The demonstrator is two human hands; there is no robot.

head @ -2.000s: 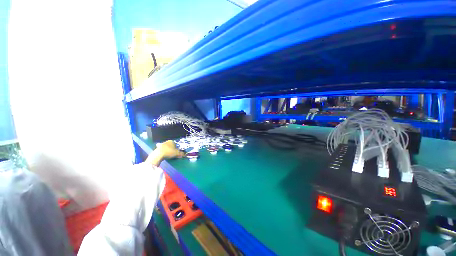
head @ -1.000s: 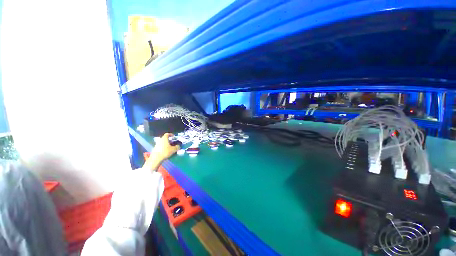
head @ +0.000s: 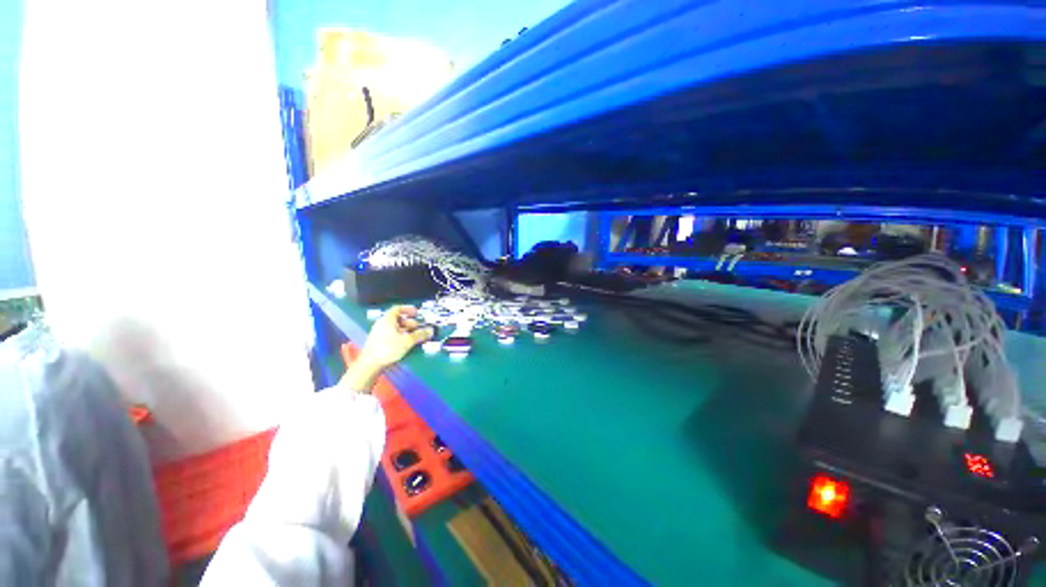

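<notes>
My left hand [head: 392, 337], in a white sleeve, is small in view at the shelf's front edge. Its fingers are bent at the near side of a cluster of watches and pucks; whether they hold one cannot be told. Dark watches [head: 458, 343] sit on white charging pucks on the green mat [head: 551, 401]. Thin white cables [head: 459, 275] run from them to a black charger [head: 384, 282] behind. My right hand is not in view.
A larger charger [head: 906, 459] with a lit red switch, fan grille and white plugs stands at right. Blue beams [head: 482, 453] run along the front and overhead. Below is a red-orange tray [head: 419, 459] with dark watches. Black cords lie behind. Grey cloth [head: 69, 459] shows at far left.
My left hand has moved from the shelf edge beside the nearest watch to slightly farther back, with its fingers bent and raised. The view has shifted, and the large charger sits farther right and lower.
</notes>
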